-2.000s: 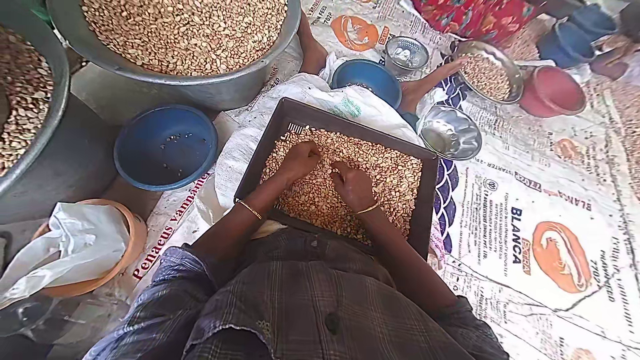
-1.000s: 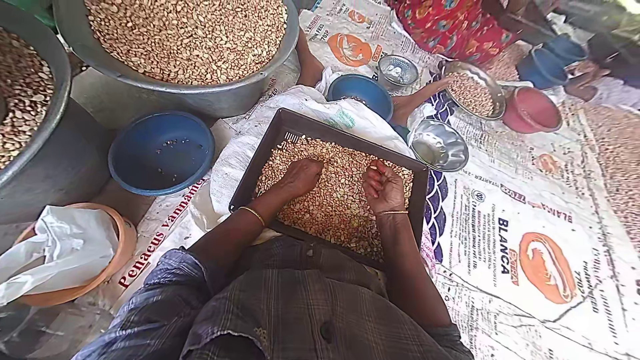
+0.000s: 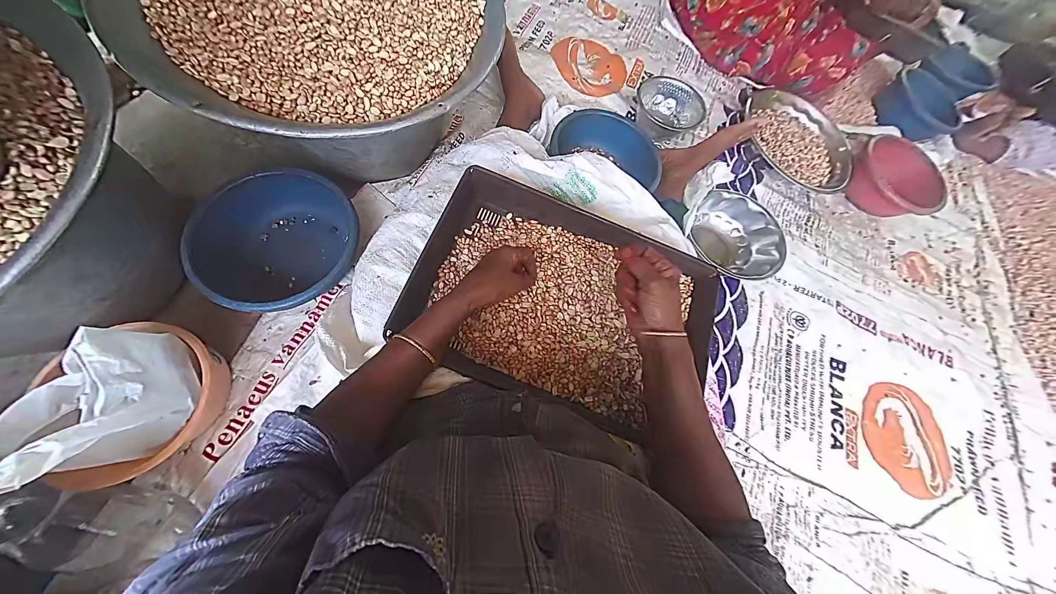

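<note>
A dark rectangular plastic tray [image 3: 422, 247] rests on my lap over a white woven sack [image 3: 404, 206]. Pale and reddish-brown split nuts or beans [image 3: 553, 330] cover its bottom in a loose layer. Over the left part of the tray is my left hand [image 3: 502, 275], its fingers curled together; whether a piece is pinched in them is hidden. My right hand [image 3: 649, 289] is turned palm-up near the tray's right side, fingers curled inward, and I cannot tell if it holds anything. Thin bangles circle both wrists.
Large metal tubs [image 3: 346, 153] of the same pieces stand at upper left. A blue basin [image 3: 214, 247] with dark bits sits left of the tray, above an orange tub [image 3: 216, 388] with a white bag. Beyond the tray are another blue basin [image 3: 606, 136], steel bowls [image 3: 737, 235] and other people's limbs.
Two seconds ago both hands were close together over the tray's middle. They have since moved apart, the right one towards the tray's right side with its palm turned up.
</note>
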